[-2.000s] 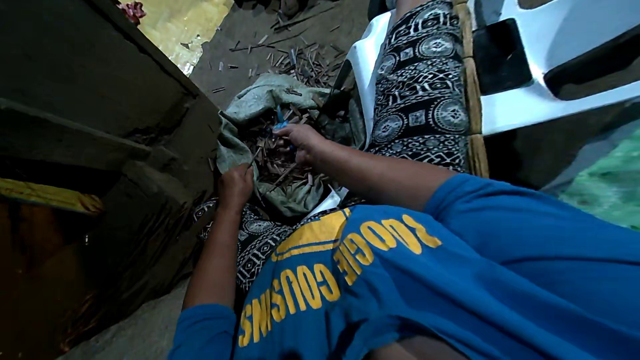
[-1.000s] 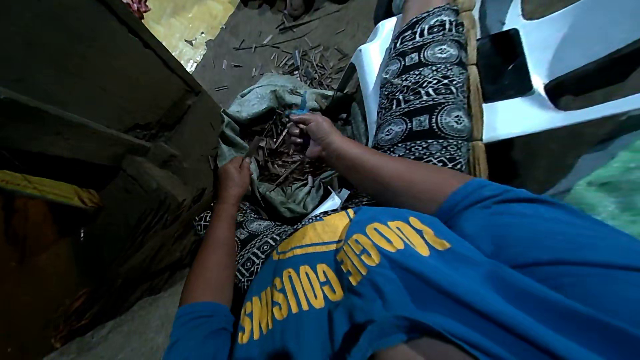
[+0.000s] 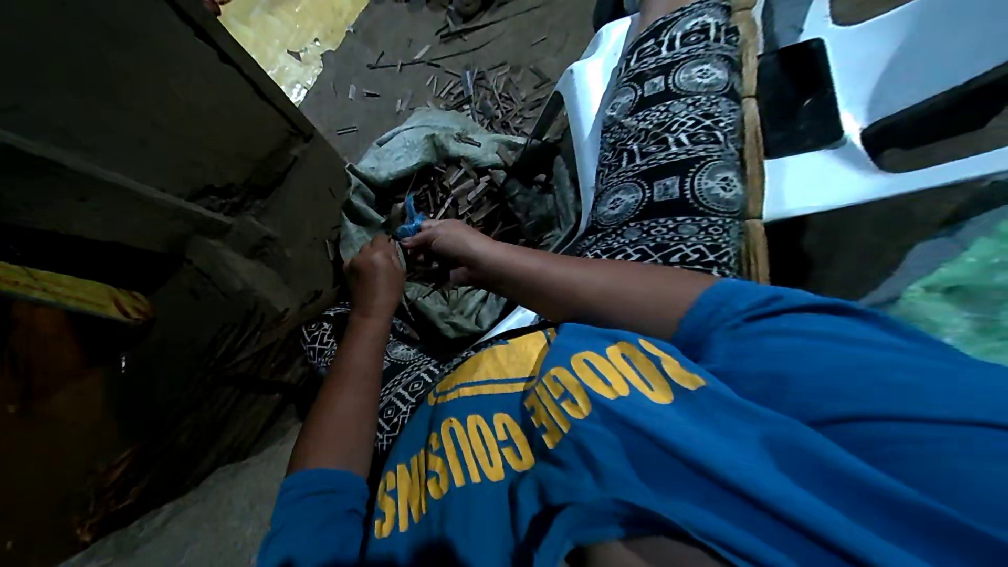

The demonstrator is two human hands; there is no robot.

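A pale woven sack lies open between my legs, with many short brown strips inside it. My left hand is closed at the sack's left edge; what its fingers pinch is too small to tell. Close beside it, almost touching, my right hand is closed on a small object with a blue wrapping or handle. The rest of that object is hidden by my fingers.
More brown strips are scattered on the ground beyond the sack. A white plastic chair with a dark flat object on it stands at the right. A dark wall-like panel rises at the left, near a yellow bar.
My right hand, holding the blue object, has moved left and down from over the sack's contents to beside my left hand.
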